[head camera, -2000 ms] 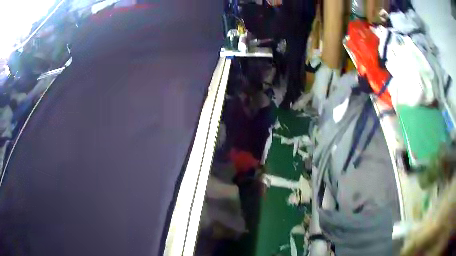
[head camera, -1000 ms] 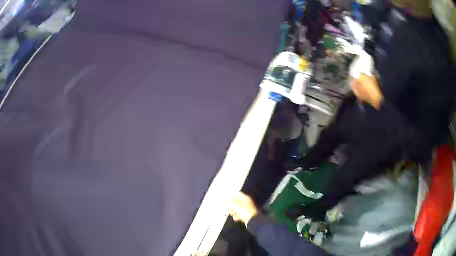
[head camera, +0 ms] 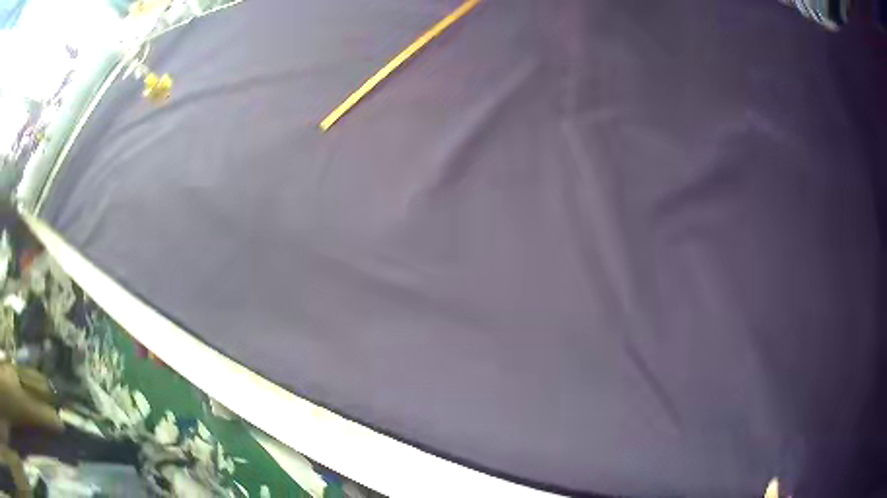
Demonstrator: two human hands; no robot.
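Dark purple cloth (head camera: 467, 253) covers most of the view, with soft creases towards the right. Its lower edge lies along the pale table edge (head camera: 321, 428), which curves from the far left to the bottom. A thin tan strip (head camera: 399, 63) lies slanted on the cloth at the top. A small skin-coloured tip, perhaps a fingertip of my right hand (head camera: 773, 488), shows on the cloth at the bottom right. The picture's edge cuts it off, so its grip and whose it is cannot be told. My left hand is not in view.
A yellow socket (head camera: 157, 86) hangs by a pale cord above the cloth at the upper left. Green floor (head camera: 165, 384) with many pale scraps shows beyond the table edge at the lower left. A blurred striped thing (head camera: 815, 12) is cut off at the top right.
The view has swung along the table. The white rail, the end unit and the hands and dark-clothed person beside them have left view. The tan strip and yellow socket have appeared.
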